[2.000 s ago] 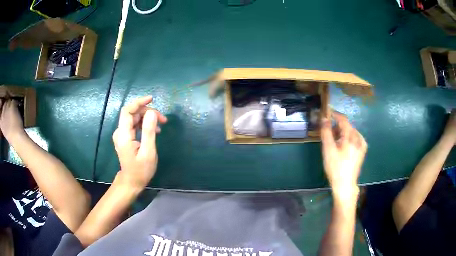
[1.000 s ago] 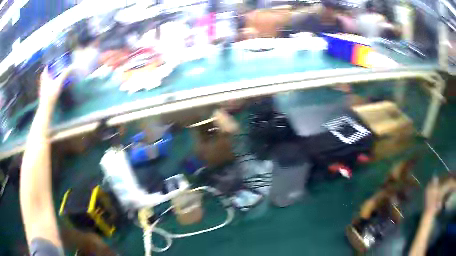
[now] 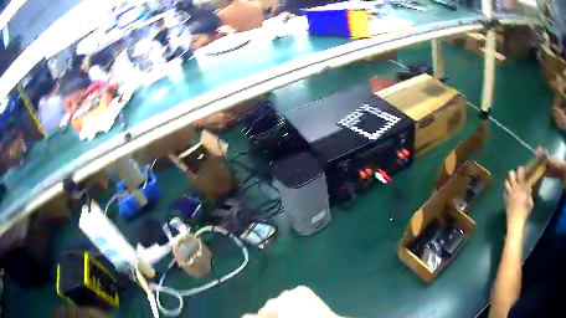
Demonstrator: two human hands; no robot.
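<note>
A pale, blurred part of a hand, apparently my right hand (image 3: 296,304), shows at the bottom centre edge. Most of it is cut off, and its fingers and anything in it cannot be made out. My left hand is out of the picture. An open brown cardboard box (image 3: 426,271) lies on the green bench at the right, up and to the right of my hand and apart from it. It holds dark items (image 3: 452,238) and a shiny clear bag. A second open box (image 3: 475,172) stands just behind it.
At the far right another person's hands (image 3: 519,195) hold a brown cardboard piece. Mid-bench are a grey speaker (image 3: 304,202), a black amplifier (image 3: 366,152) and a carton (image 3: 428,112). At left are a white power strip (image 3: 105,233), cords and a yellow-black device (image 3: 87,281). A raised shelf (image 3: 248,77) crosses behind.
The view has swung up from the bench work, then further right. My left arm, raised at the left a second ago, has left the picture. A hand now shows at the bottom edge.
</note>
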